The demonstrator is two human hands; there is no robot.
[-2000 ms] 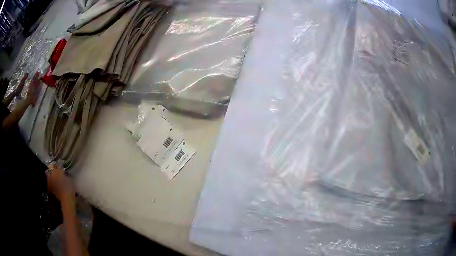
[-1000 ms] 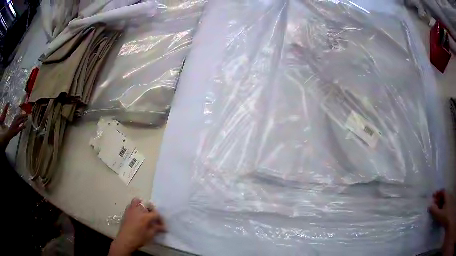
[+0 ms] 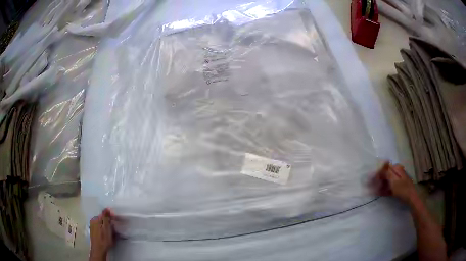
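A large clear polybag (image 3: 245,112) with a pale tote inside lies on the foam work mat (image 3: 357,71). A white barcode sticker (image 3: 266,168) sits on its lower middle, and faint print shows near its upper part. My left hand (image 3: 103,230) pinches the bag's near left corner. My right hand (image 3: 394,182) pinches its near right corner, with the fingertips blurred. The near edge of the bag is stretched between the two hands, with a thin dark line along it.
A red tape dispenser (image 3: 364,24) stands at the back right. A tote stack (image 3: 426,107) lies on the right, another tote stack (image 3: 18,145) on the left. Label strips (image 3: 60,219) lie at the near left. White stuffing rolls (image 3: 30,81) are at the back left.
The view has swung right, so the polybag is now central. My hands have taken hold of its two near corners. The bag's near edge is now drawn out straight, and its sticker sits less tilted.
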